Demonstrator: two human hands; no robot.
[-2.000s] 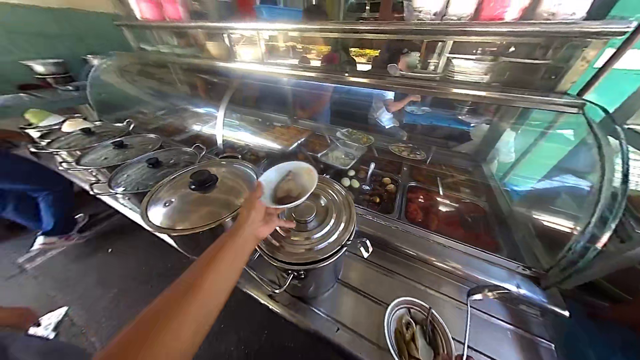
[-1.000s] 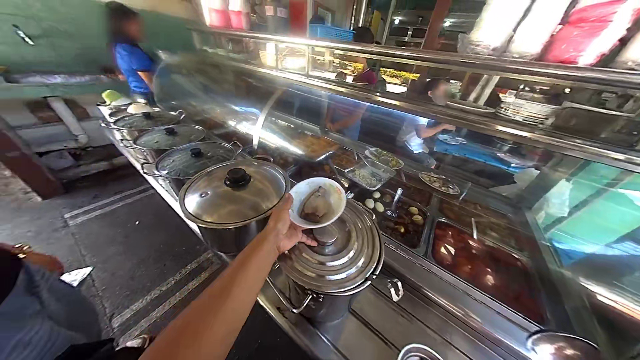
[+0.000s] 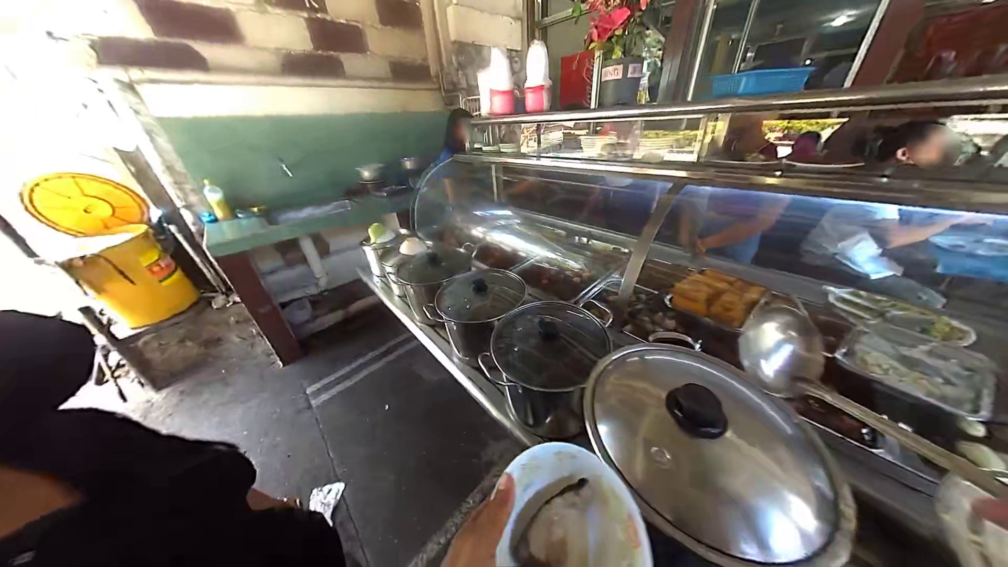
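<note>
My left hand grips the rim of a small white bowl holding some cloudy liquid and a dark strip. Beside the bowl is a large pot's steel lid with a black knob. A metal ladle is raised over the far side of that lid, its handle running to the right edge. There a sliver of my right hand shows at the handle, mostly cut off by the frame. A pale, blurred container is just below it. Several glass-lidded pots line the counter.
A curved glass display case covers food trays, one with golden-brown pieces. People are behind it. At lower left a person in black is close by. A yellow drum and a green-topped counter stand farther back.
The view has swung left. A raised ladle and part of my right hand now show at the right. The bowl has moved from over the ridged pot lid to the near-left side of the black-knobbed lid.
</note>
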